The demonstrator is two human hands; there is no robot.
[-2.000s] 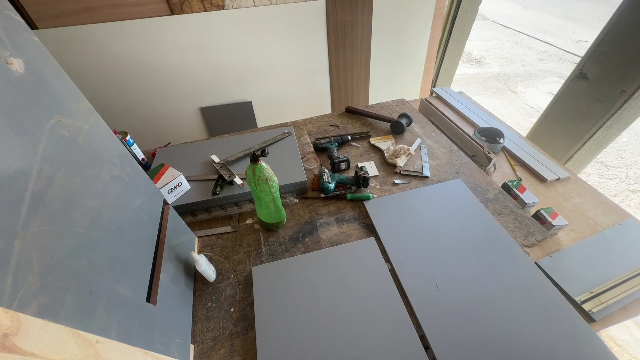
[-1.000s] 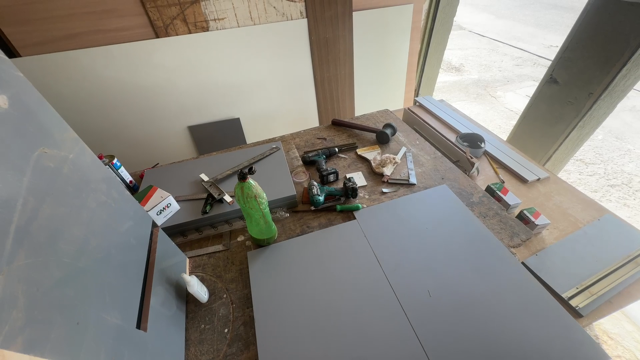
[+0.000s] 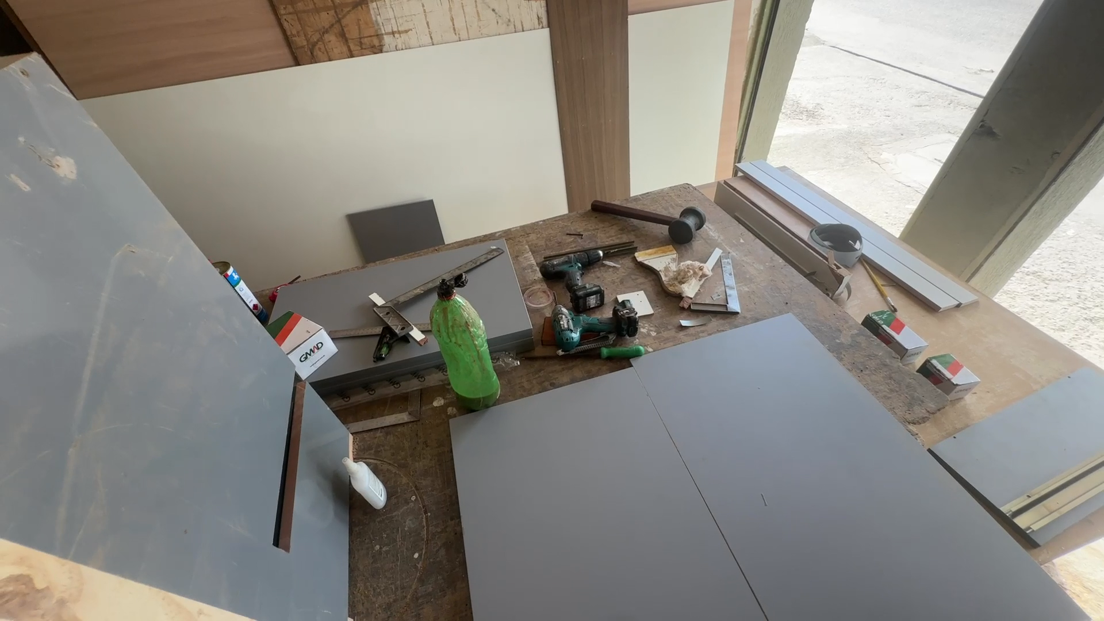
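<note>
Neither my left hand nor my right hand shows in the head view. Two grey panels, the left one [image 3: 569, 500] and the right one [image 3: 802, 448], lie side by side on the worn workbench [image 3: 388, 552], with a thin seam between them. A green plastic bottle [image 3: 466, 354] stands behind the left panel. Behind the right panel lie two cordless drills, one teal [image 3: 586, 329] and one darker [image 3: 571, 274], and a green-handled tool [image 3: 621, 352]. A combination square [image 3: 397, 319] rests on stacked grey boards [image 3: 509, 302].
A big grey panel [image 3: 155, 345] with a slot rises at left, beside a small white bottle [image 3: 366, 483]. A mallet [image 3: 681, 222], a metal square [image 3: 730, 285], a roll of edge banding [image 3: 837, 243] and small boxes [image 3: 894, 335] lie farther back and right.
The wedge-shaped gap between the two grey panels has narrowed to a thin seam, and their far edges meet differently. The view has shifted slightly.
</note>
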